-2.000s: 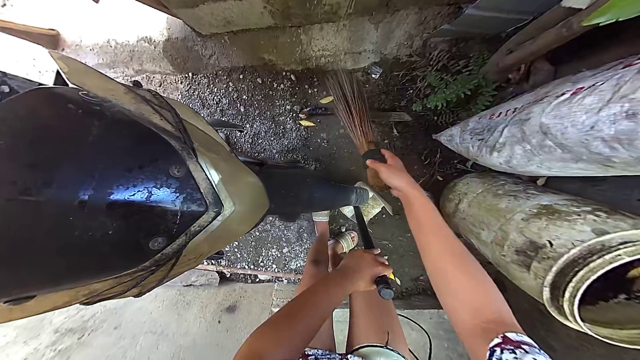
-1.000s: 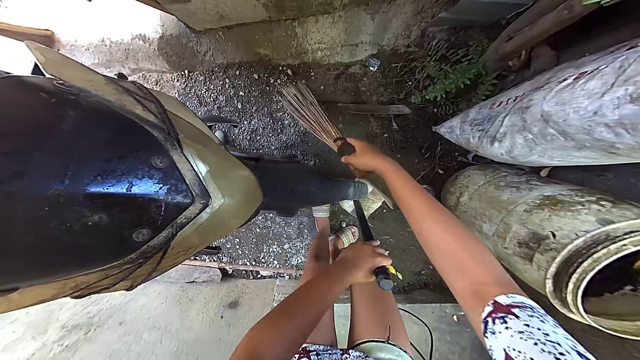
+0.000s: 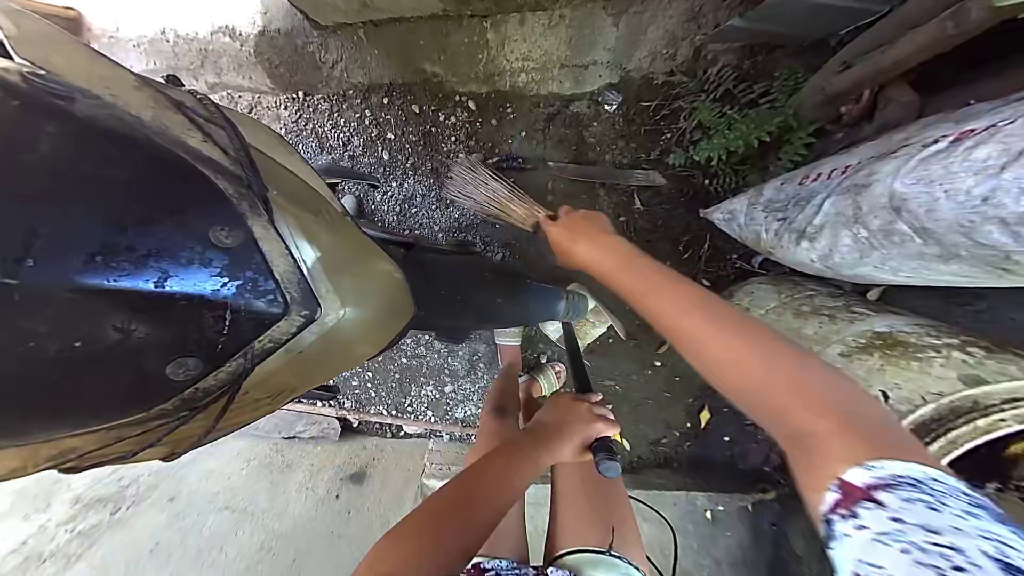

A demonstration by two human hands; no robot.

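My right hand (image 3: pixel 578 237) grips the bound end of a stick broom (image 3: pixel 494 194), its bristles fanned to the upper left over the gravel. Below it, my left hand (image 3: pixel 572 424) is closed around the black handle (image 3: pixel 578 360) of a tool, probably a dustpan. A pale, worn pan (image 3: pixel 592 324) lies at that handle's far end, partly hidden by the motorcycle's dark rear part. A flat strip (image 3: pixel 608 174), perhaps wood, rests on the ground just beyond the broom.
A motorcycle (image 3: pixel 352 280) fills the left side. A white woven sack (image 3: pixel 896 192) and a dirty plastic barrel (image 3: pixel 872 336) lie at the right. A low concrete wall (image 3: pixel 512 52) runs across the back, with a green plant (image 3: pixel 744 124) near it. Concrete paving (image 3: pixel 336 496) has a raised edge below.
My right hand has moved the broom to the left over the gravel, away from the plant side. The flat strip, partly covered by the broom before, shows more. My left hand keeps its hold.
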